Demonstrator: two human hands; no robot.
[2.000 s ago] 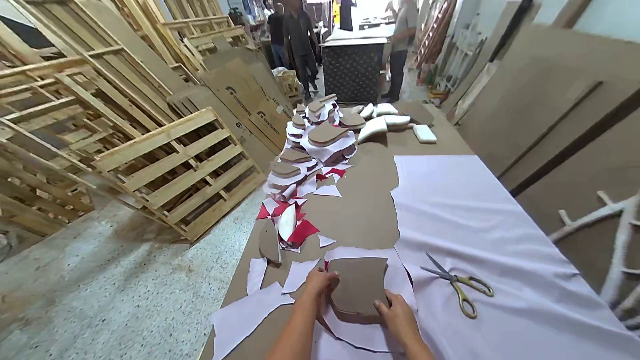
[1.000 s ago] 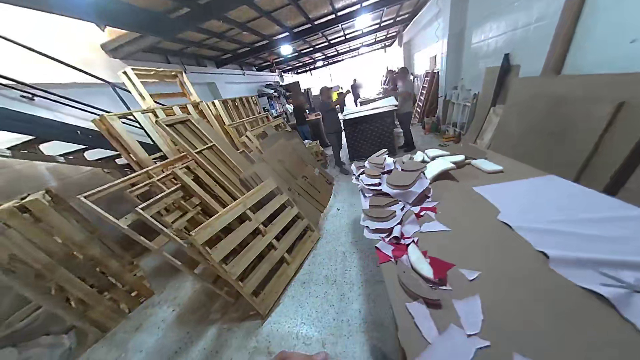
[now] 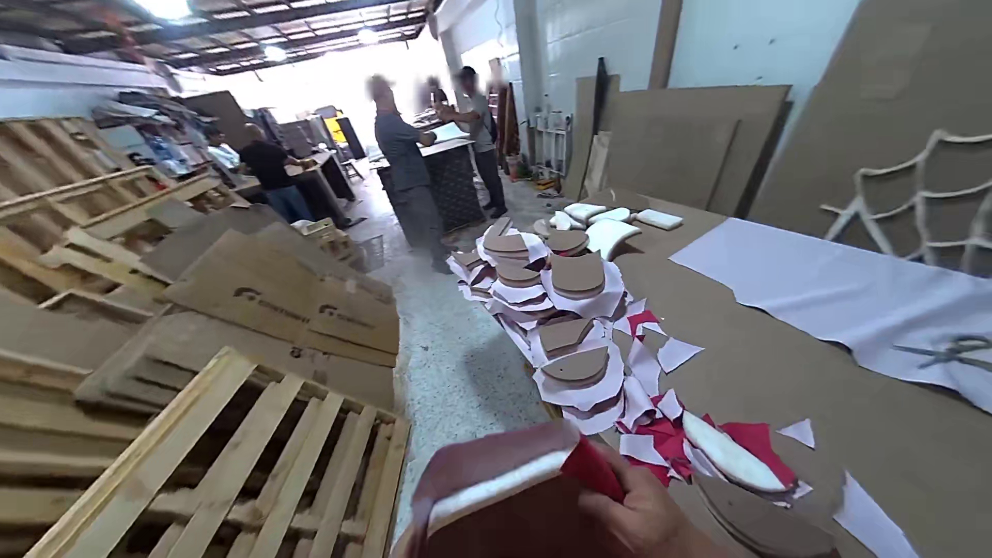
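Note:
My right hand [image 3: 647, 504] grips the right edge of a padded piece [image 3: 504, 465] with red and mauve fabric and a white foam edge, at the bottom centre. The piece is held over the near edge of the table, left of red and white fabric scraps [image 3: 659, 434]. At its lower left a sliver of skin shows; my left hand is mostly hidden or out of frame. Stacks of brown board shapes on white fabric [image 3: 577, 275] stand along the table's left edge. White foam pieces [image 3: 612, 232] lie beyond them. Scissors [image 3: 949, 350] rest on white cloth [image 3: 837, 287] at the right.
Wooden pallets [image 3: 256, 465] and flattened cardboard boxes [image 3: 287, 294] lean at the left. The floor [image 3: 442, 349] runs between them and the brown-covered table [image 3: 775, 372]. Several people stand at tables farther back. Boards [image 3: 690, 147] lean on the right wall.
Two seconds ago both my hands were at a brown board piece on white fabric on the table; now my right hand holds a padded piece at the table's left edge. The view has swung left and up.

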